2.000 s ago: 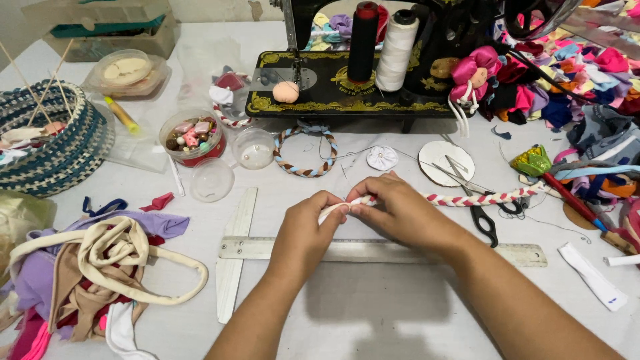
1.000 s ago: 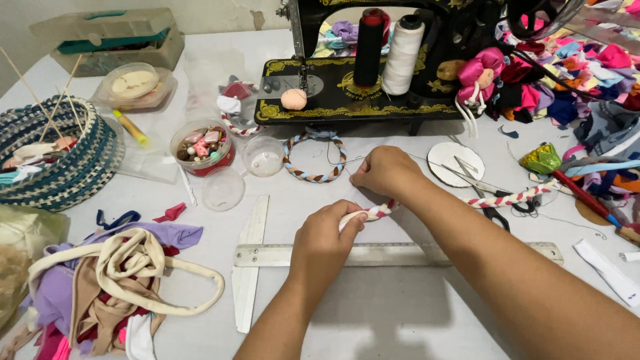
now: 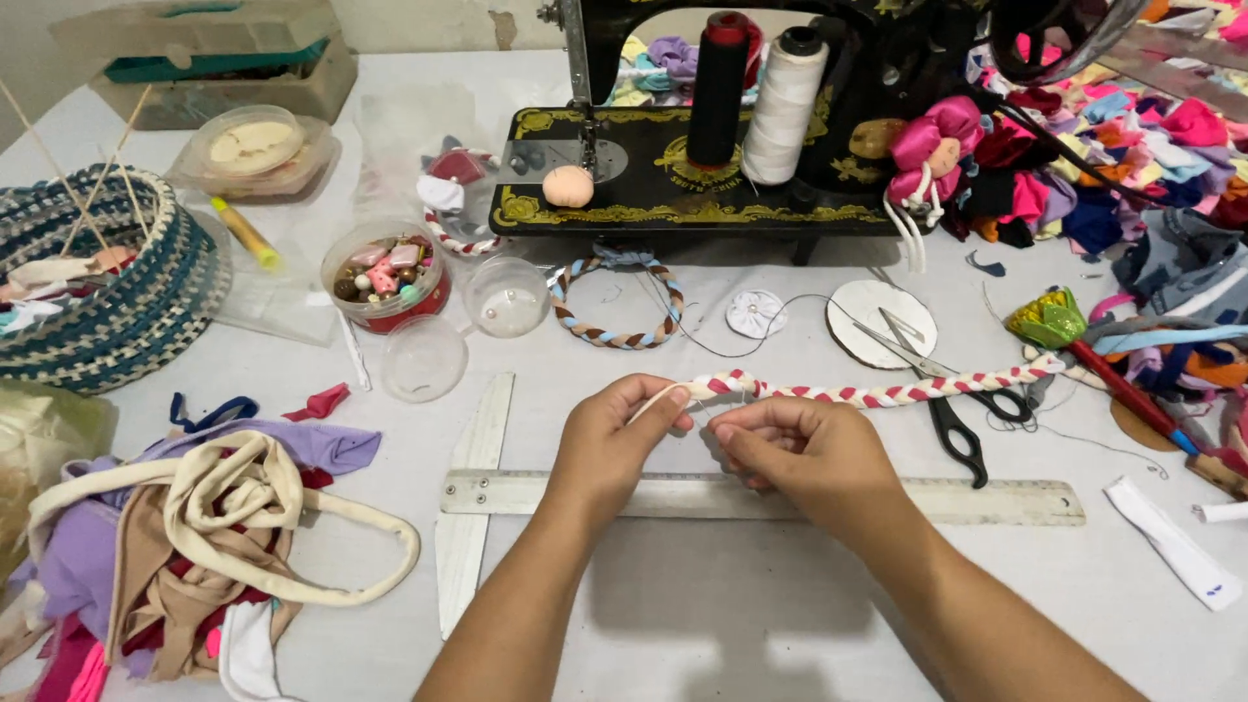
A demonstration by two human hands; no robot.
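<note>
My left hand [image 3: 624,429] pinches the near end of a braided cord of red, white and cream fabric [image 3: 887,393] between thumb and fingers. Just right of it, my right hand [image 3: 795,444] has its thumb and forefinger together by the braid, with a thin thread faintly visible there; whether it grips a needle cannot be told. The braid runs right, across black-handled scissors [image 3: 960,444]. Under both hands lies a metal T-square ruler [image 3: 702,495]. Behind them are a brown and blue braided ring [image 3: 616,341] and a white fabric rosette [image 3: 756,314].
A black sewing machine [image 3: 624,210] with thread cones stands behind. To the left are a woven basket [image 3: 117,322], a tub of beads [image 3: 385,273] and a pile of fabric strips [image 3: 234,497]. More scraps [image 3: 1121,166] and a red-handled tool [image 3: 1121,385] lie at the right.
My right hand first held the braid beside my left hand, then moved up and away from it, and is now lower, close to the braid again. My left hand keeps hold of the braid.
</note>
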